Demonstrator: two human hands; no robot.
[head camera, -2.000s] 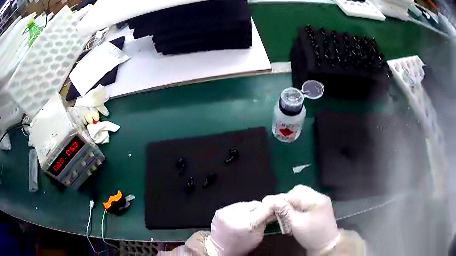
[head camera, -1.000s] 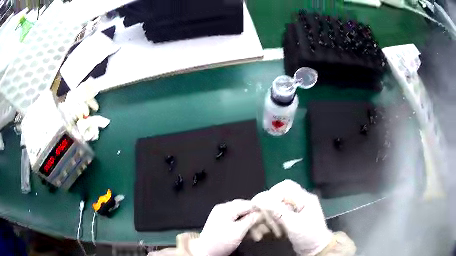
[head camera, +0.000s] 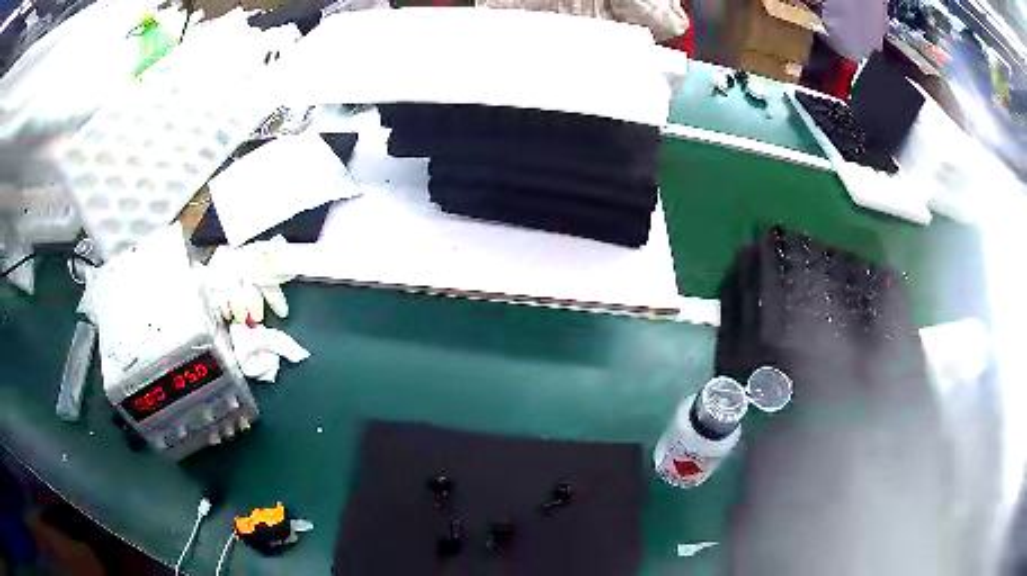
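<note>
No hand shows in the frame now. Several small glossy black earbuds (head camera: 560, 493) lie spaced apart on a flat black foam pad (head camera: 389, 495), which the bottom edge cuts off. A white solvent bottle (head camera: 689, 452) with a red diamond label stands right of the pad, its flip cap open. A small white pointed scrap (head camera: 697, 549) lies below the bottle. A second black foam pad (head camera: 811, 506) at the lower right is hazy; I cannot tell what lies on it.
Power supply (head camera: 180, 394) with red digits at left, crumpled white gloves (head camera: 265, 349) beside it. Yellow-and-black item (head camera: 266, 527) and white leads (head camera: 201, 513) at lower left. Black foam sheets (head camera: 541, 169) on a white board behind. Foam tray (head camera: 777, 304) of earbuds at right.
The view has tilted up, so the bench items sit lower in the picture. Both gloved hands, earlier together at the bottom near the pad, are out of the picture.
</note>
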